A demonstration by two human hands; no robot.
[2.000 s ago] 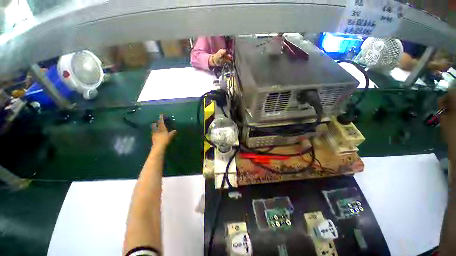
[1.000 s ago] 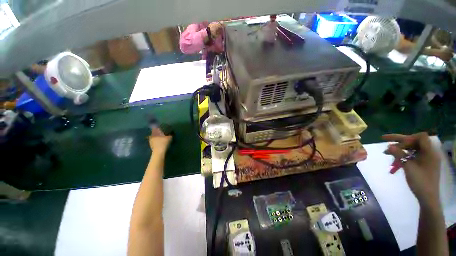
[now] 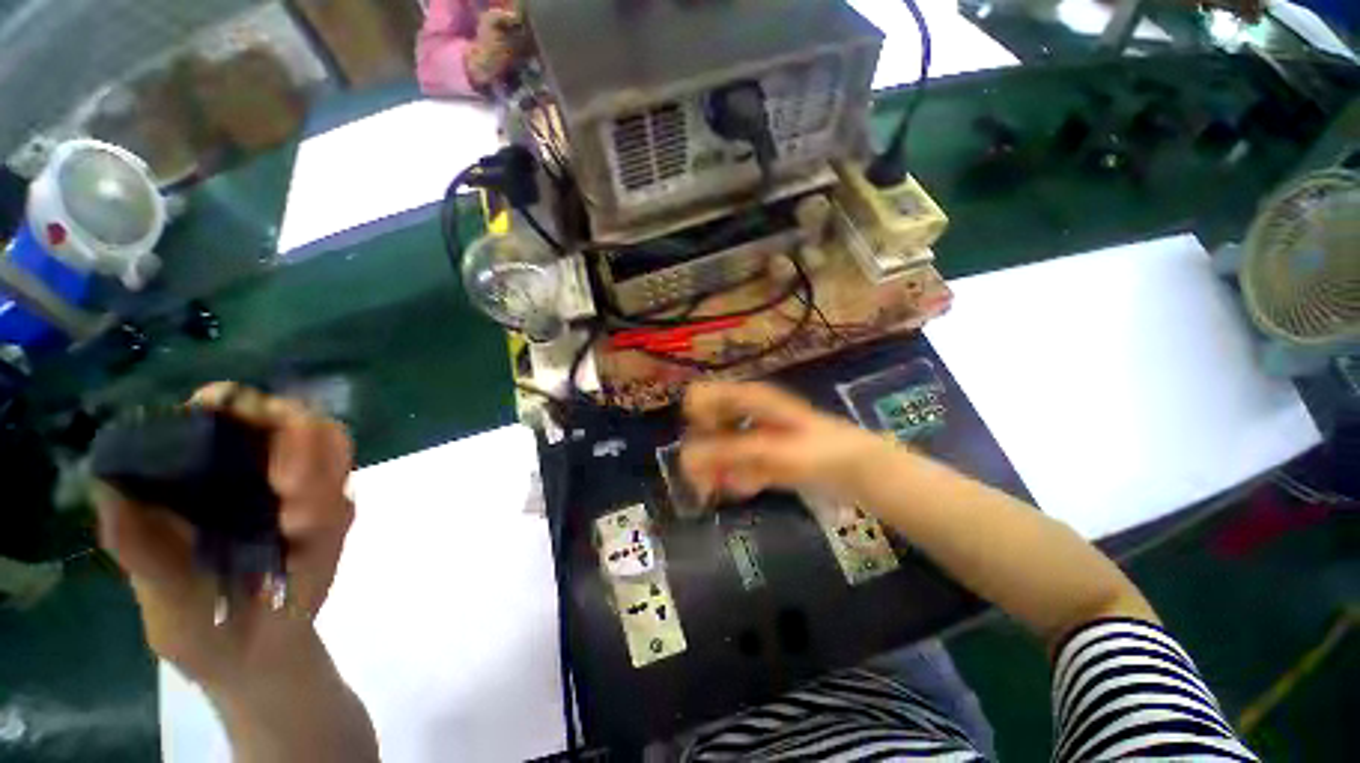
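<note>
My left hand point(image 3: 194, 589), slightly blurred, holds a black power adapter point(image 3: 182, 459) at the left, raised above the bench; two metal prongs point down from it. My right hand point(image 3: 768, 447) is blurred over the black test board point(image 3: 753, 641), fingers bent, a small reddish spot by the fingertips; what it holds cannot be made out. It covers part of a clear-covered terminal board. A cream socket strip point(image 3: 641, 608) with a white round plug adapter point(image 3: 631, 552) lies left; another strip point(image 3: 862, 549) lies partly behind my right forearm. A green terminal board point(image 3: 913, 407) lies behind.
A grey vented instrument point(image 3: 701, 45) stands on a flatter meter point(image 3: 701, 283) over a wooden base point(image 3: 910, 303) with red leads point(image 3: 656, 340). A glass bulb point(image 3: 512, 280) and black cables are beside it. White sheets point(image 3: 1104, 388), fans point(image 3: 1313, 261) and a person's pink sleeve point(image 3: 445, 48) show.
My left hand has come back from the green surface and now holds the black adapter. My right hand has moved left from the right-hand sheet to over the board. The view has tilted down and shifted right.
</note>
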